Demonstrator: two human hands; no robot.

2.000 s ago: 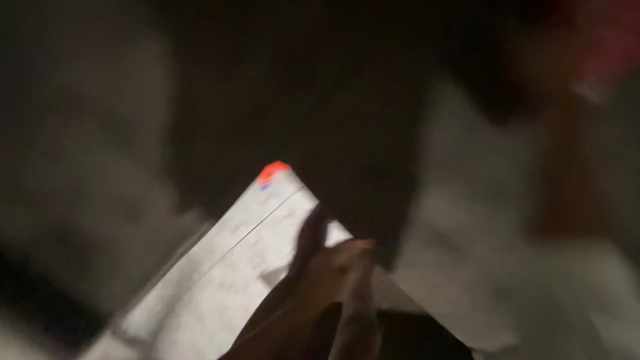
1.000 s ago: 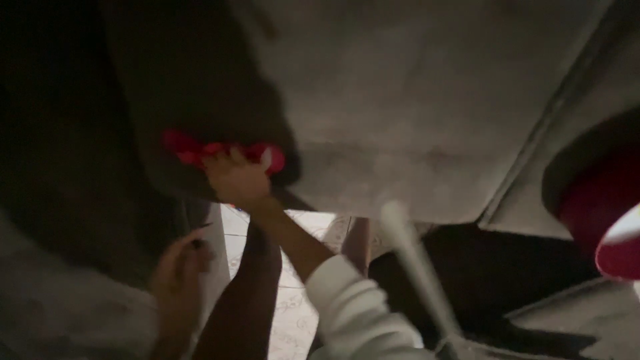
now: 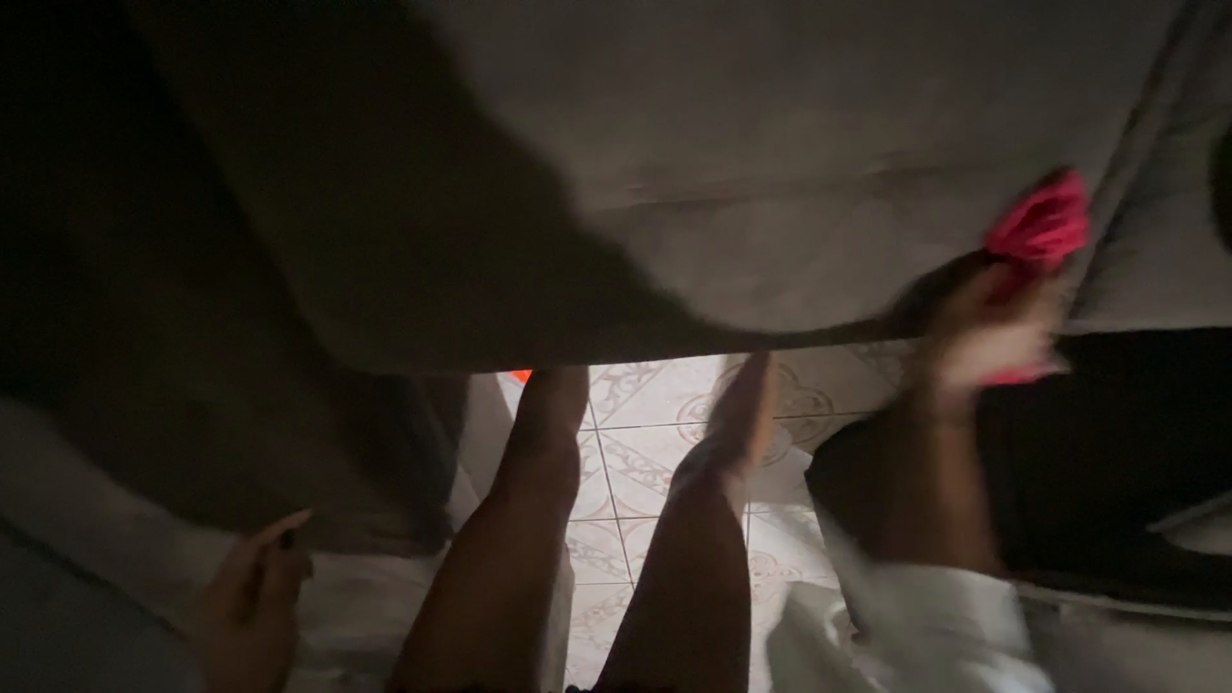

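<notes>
At the right, my right hand (image 3: 1001, 337) is closed on a crumpled pink-red cloth (image 3: 1044, 221), held at the front edge of a grey upholstered seat (image 3: 818, 212). The hand is blurred; part of the cloth shows above the fingers and a bit below them. My left hand (image 3: 255, 597) is low at the left, in shadow beside the grey upholstery. Its index finger is extended and the other fingers look curled. Whether anything small lies in it is too dark to tell.
My bare legs (image 3: 520, 520) reach down to a patterned tile floor (image 3: 626, 462) under the seat edge. A small orange thing (image 3: 521, 375) shows by the left leg. A dark object (image 3: 1107, 462) stands at the lower right. A seam (image 3: 1131, 144) divides the upholstery at the right.
My right hand has moved with the red cloth from the left part of the seat to its right part. My left hand remains low at the left.
</notes>
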